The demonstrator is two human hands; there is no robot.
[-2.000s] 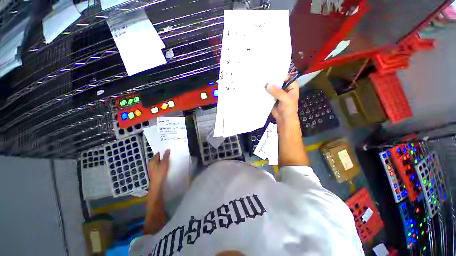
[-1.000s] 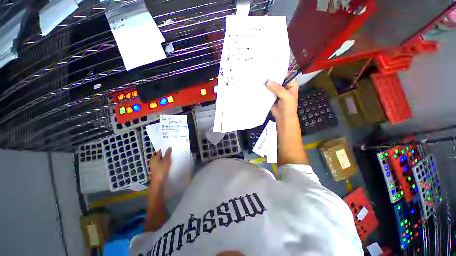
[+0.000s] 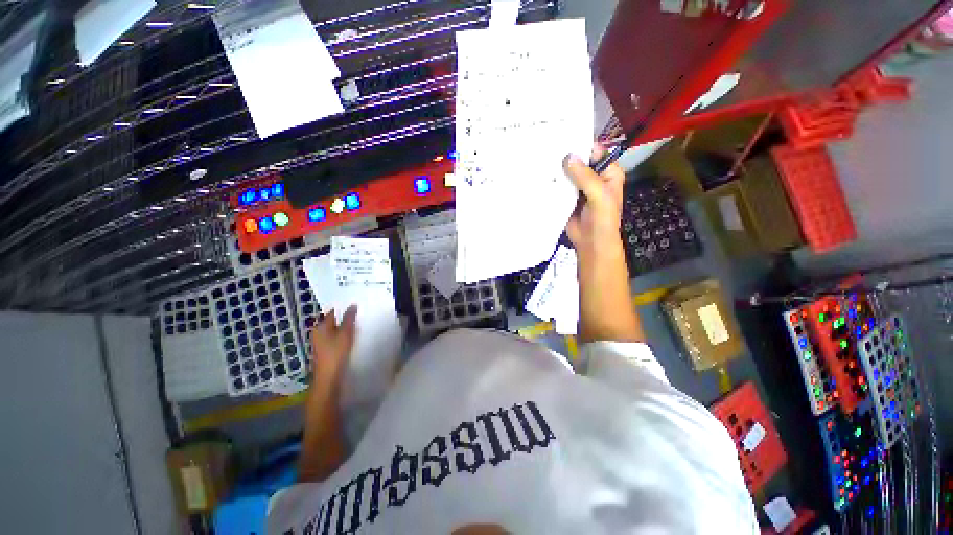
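Note:
A long white record sheet (image 3: 523, 136) with handwriting is held up in front of the wire rack by my right hand (image 3: 598, 209), whose thumb lies on its right edge. A dark pen (image 3: 608, 159) is also in my right hand. My left hand (image 3: 332, 336) holds several long white sheets (image 3: 368, 313) with print near their top, low at left in front of my shirt. The fingers behind the papers are hidden.
Wire shelving (image 3: 397, 120) with a hanging sheet (image 3: 280, 78) stands ahead. Below are a red light tray (image 3: 355, 219), white grid trays (image 3: 256, 329), a black tray (image 3: 660, 225) and loose papers (image 3: 559, 293). A red panel (image 3: 653, 73), cardboard box (image 3: 702, 326) and red crate (image 3: 813, 199) are at right.
The raised sheet in my right hand has shifted slightly left and turned a little more upright. My left hand and its sheets have hardly moved. The tray lights have changed colour.

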